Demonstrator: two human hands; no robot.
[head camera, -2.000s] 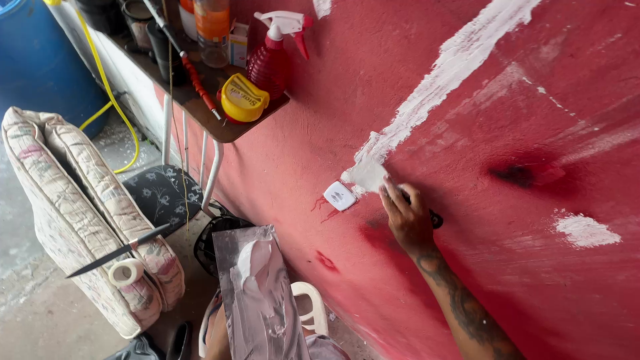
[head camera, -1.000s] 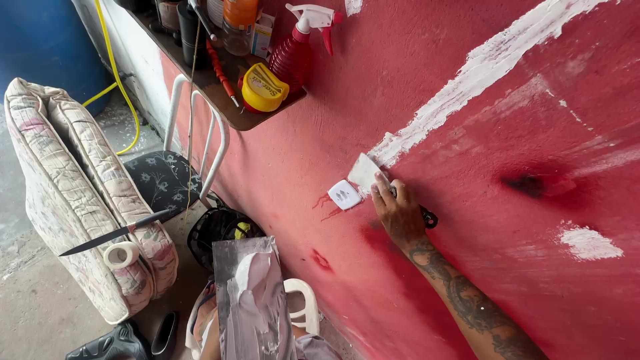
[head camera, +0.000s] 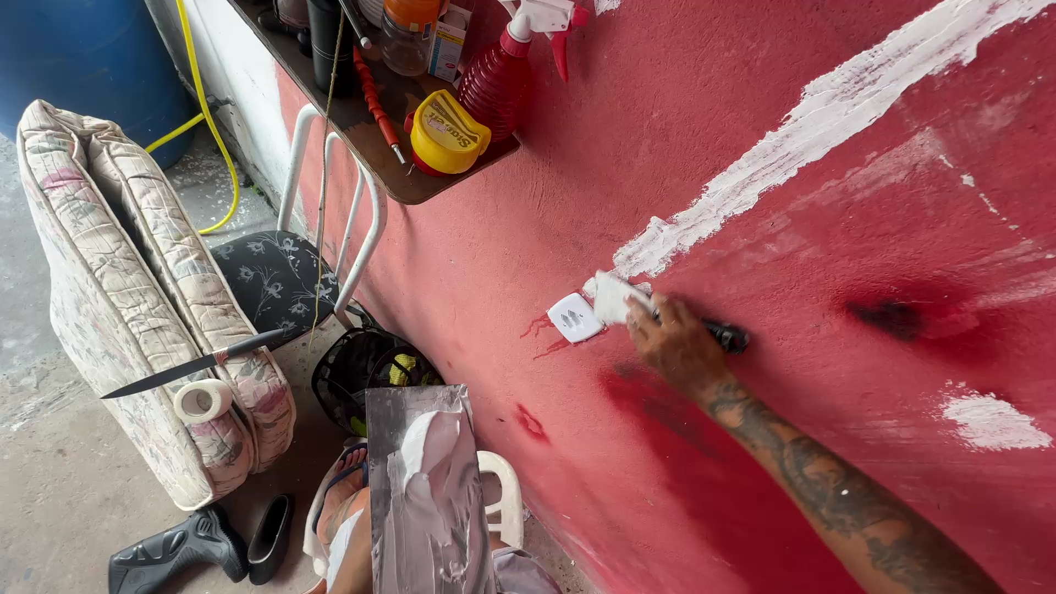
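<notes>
My right hand (head camera: 678, 345) grips the black handle of a putty knife (head camera: 619, 299), its pale blade flat on the red wall (head camera: 594, 198). The blade lies beside a white wall outlet plate (head camera: 576, 318), at the lower end of a rough stripe of white filler (head camera: 767, 144). A metal plate (head camera: 425, 495) carrying a mound of white filler (head camera: 433, 450) stands at the bottom centre, above my lap; the hand that holds it is not visible. A separate white patch (head camera: 994, 421) marks the wall at the right.
A shelf (head camera: 396, 177) holds a red spray bottle (head camera: 495, 82), a yellow tape measure (head camera: 448, 132) and jars. At left, a knife (head camera: 190, 367) and a tape roll (head camera: 202, 401) lie on a folded mattress (head camera: 107, 330) by a chair (head camera: 272, 280). Black boots (head camera: 177, 551) are on the floor.
The right hand and putty knife have shifted a little about the filler's lower end beside the outlet plate. The metal plate remains at the bottom centre.
</notes>
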